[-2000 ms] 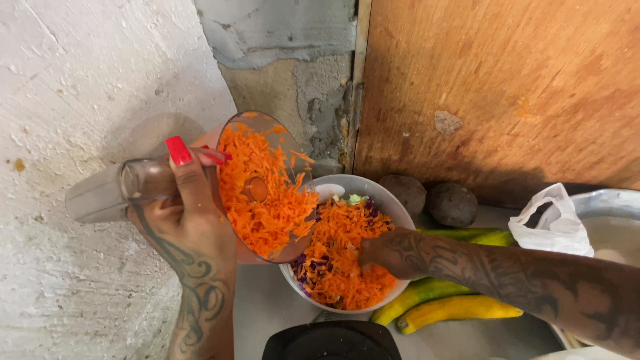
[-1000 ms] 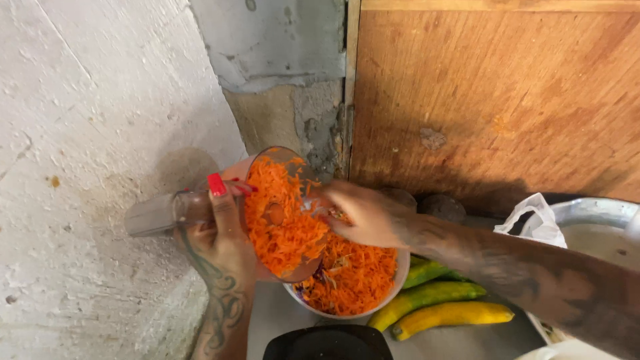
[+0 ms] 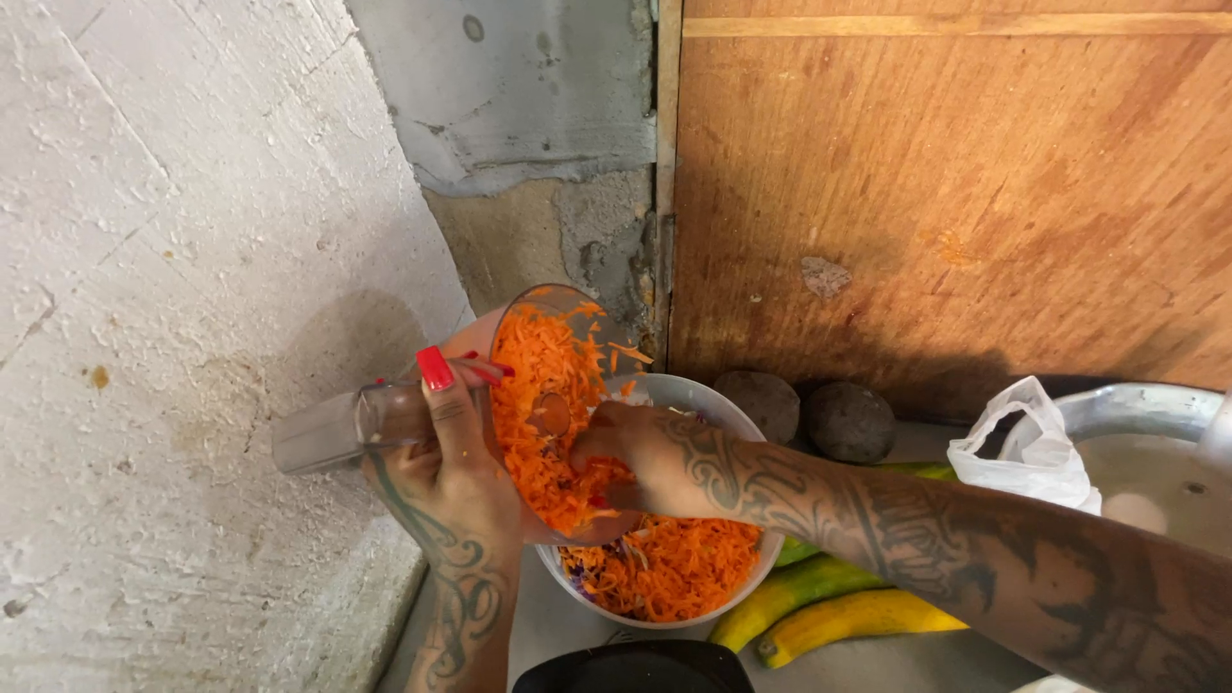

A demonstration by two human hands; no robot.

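Observation:
My left hand grips the clear plastic handle of a food processor bowl, tilted on its side with its mouth facing right. Grated carrot fills much of it around a central tube. My right hand reaches into the mouth, its fingers in the carrot; whether they close on any is partly hidden. Below and behind both, a round white bowl holds more grated carrot over purple shreds, seemingly cabbage.
Yellow and green plantains or bananas lie right of the bowl, beneath my right forearm. Two dark round objects sit by the wooden panel. A white plastic bag and metal basin stand right. A black object is nearest me; a rough wall rises left.
My right hand has moved from the carrot in the white bowl up into the tilted processor bowl. Less carrot shows in the processor bowl near its upper rim than two seconds ago.

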